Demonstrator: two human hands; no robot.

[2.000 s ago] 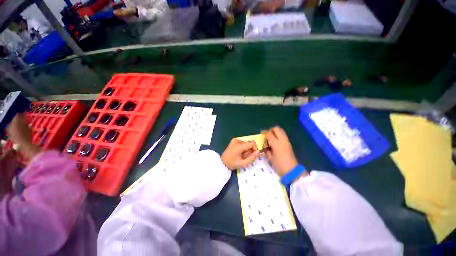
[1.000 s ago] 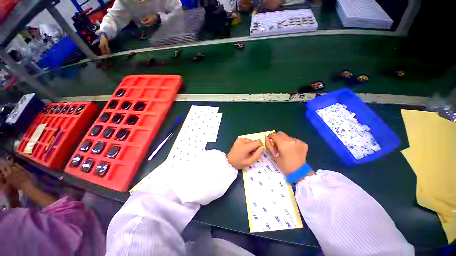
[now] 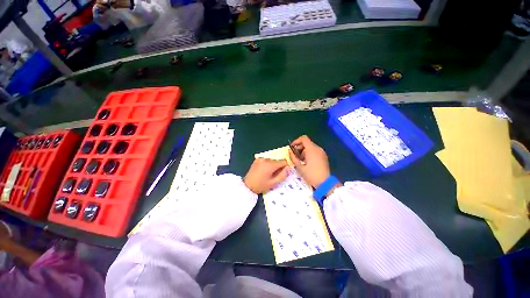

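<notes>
A white adhesive sheet (image 3: 295,224) with blue print and yellow edges lies in front of me, its far end bare yellow. My left hand (image 3: 266,175) rests on its upper left part with fingers bent. My right hand (image 3: 310,162), with a blue wrist band (image 3: 326,189), is at its upper right edge. Its fingertips are pinched on a small dark, thin thing, perhaps tweezers, too small to tell. The fingertips of both hands are close together. Whether my left hand holds anything besides the sheet is hidden.
A blue bin (image 3: 414,135) with white pieces stands right; yellow paper (image 3: 477,162) lies far right. Spare printed sheets (image 3: 200,152), a slim silvery tool (image 3: 161,176) and red trays (image 3: 139,131) with dark units lie left. A green conveyor belt (image 3: 302,67) carries units beyond a pale rail. A person's pink sleeve shows lower left.
The view has shifted, so the bench items sit further left. My right hand has turned and a dark thin thing now shows at its fingertips. The neighbour's arm at left has drawn back from the red tray.
</notes>
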